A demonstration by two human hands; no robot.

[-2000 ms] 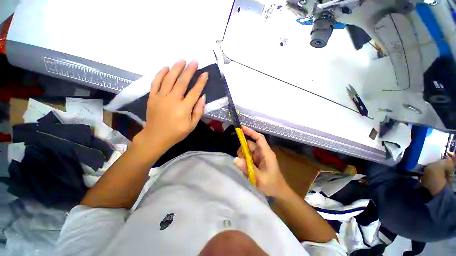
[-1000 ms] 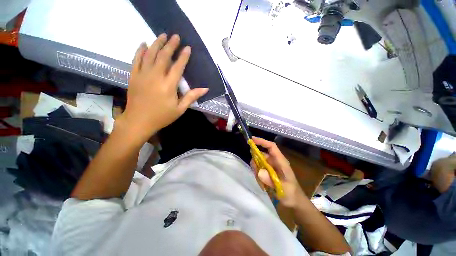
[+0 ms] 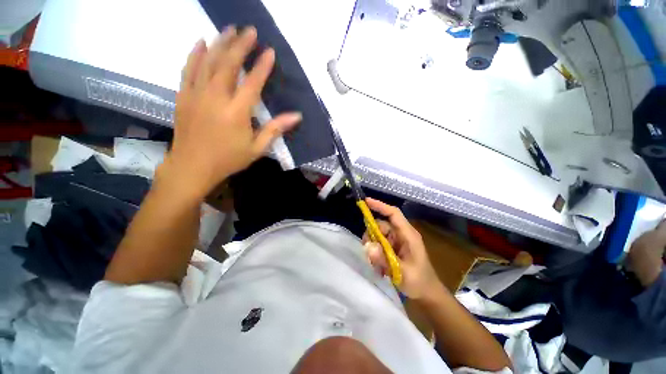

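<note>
A dark strip, likely a collar piece [image 3: 296, 91], lies on the white table's left part and reaches over the front edge. White backing [image 3: 282, 152] shows along its near-left side. My left hand [image 3: 223, 109] is spread over the strip's left side, blurred; whether it touches is unclear. My right hand [image 3: 400, 248] holds the yellow handles of the fabric shears [image 3: 378, 235]. The dark blades reach up to the strip's right edge near its lower end. A thin white sliver [image 3: 332, 182] hangs beside the blades, below the table edge.
The sewing machine head [image 3: 584, 80] stands at right, with thread snips [image 3: 536, 152] on the table [image 3: 438, 131]. Dark cut pieces [image 3: 73, 226] are heaped at lower left. A carton [image 3: 438, 256] and black-and-white garment pieces [image 3: 511, 314] are below right. Another person's arm [image 3: 646, 256] shows at far right.
The strip has turned and now extends up and away. My left hand has moved left and up along it. The shears have shifted slightly right and down from the first frame.
</note>
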